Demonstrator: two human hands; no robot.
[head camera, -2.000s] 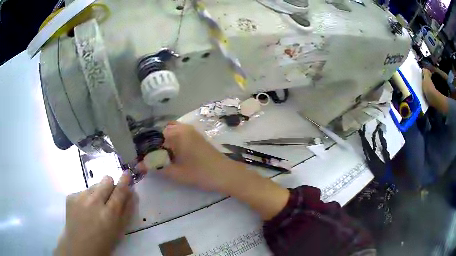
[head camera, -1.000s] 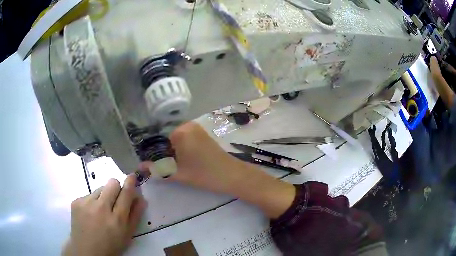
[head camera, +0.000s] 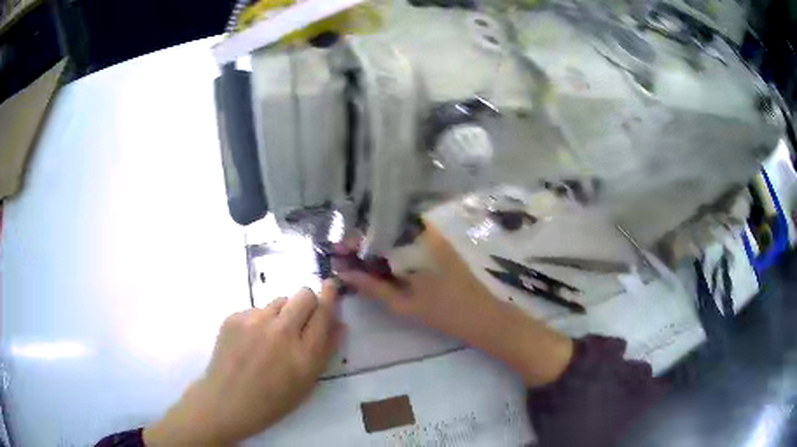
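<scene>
The off-white sewing machine (head camera: 306, 131) stands over the white table, its head blurred. Its presser foot and needle area (head camera: 328, 249) is small and partly hidden by fingers. My left hand (head camera: 275, 354) rests on the table just in front of it, fingertips near the foot. My right hand (head camera: 424, 284) reaches under the machine head from the right, fingers at the needle area. Whether either hand's fingertips pinch something is too blurred to tell. The white tension dial (head camera: 465, 147) is above my right hand.
Black thread snips (head camera: 537, 284) and tweezers (head camera: 581, 264) lie right of my right hand. Small parts in clear plastic (head camera: 502, 220) lie beneath the arm. A brown patch (head camera: 388, 414) is near the front edge. A blue tray (head camera: 769, 227) is at far right, cardboard (head camera: 28, 131) at far left.
The view has swung left, so the machine and hands appear further right. My right hand has moved from beside the lower knob to the needle area, fingers pointing left. My left hand stays close by.
</scene>
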